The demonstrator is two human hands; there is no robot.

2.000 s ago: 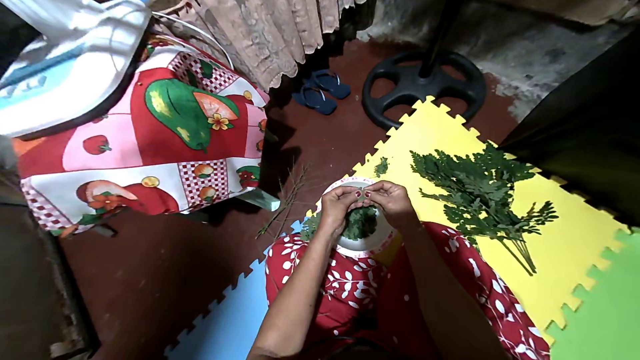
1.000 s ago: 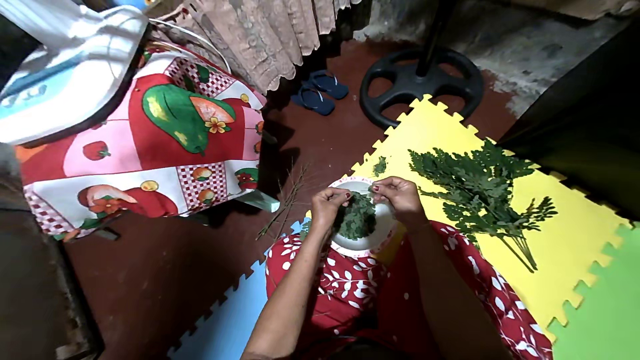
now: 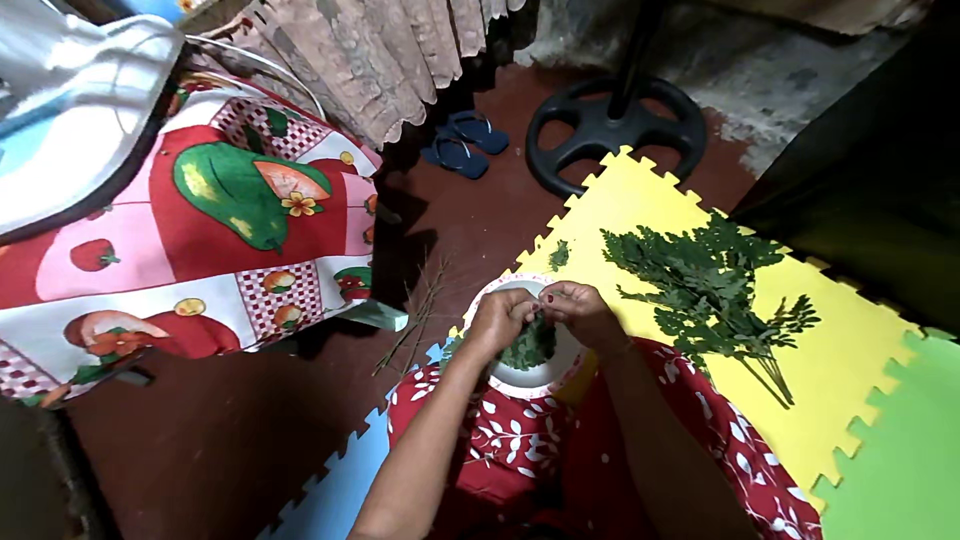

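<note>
A white bowl with a patterned rim (image 3: 531, 391) sits at my lap, with small green leaves (image 3: 529, 346) inside. Above it, my left hand (image 3: 504, 319) and my right hand (image 3: 583, 313) meet, fingertips pinched together. Whatever is between the fingertips is too small to make out, perhaps a bit of leaf or stem. A bunch of leafy green sprigs (image 3: 701, 289) lies on the yellow foam mat to the right, its stems pointing toward me. One small sprig (image 3: 559, 256) rests on the mat just beyond the bowl. Bare thin stems (image 3: 421, 319) lie on the floor left of the bowl.
Yellow (image 3: 780, 427), green (image 3: 900, 442) and blue (image 3: 337, 480) interlocking foam mats surround me. A table with a fruit-print cloth (image 3: 202, 247) stands at the left. Beyond are blue flip-flops (image 3: 469, 142), a black round stand base (image 3: 615, 135) and a ruffled curtain (image 3: 360, 60).
One second ago my hands were apart over the two sides of the bowl; now they are together above it, as they were two seconds ago.
</note>
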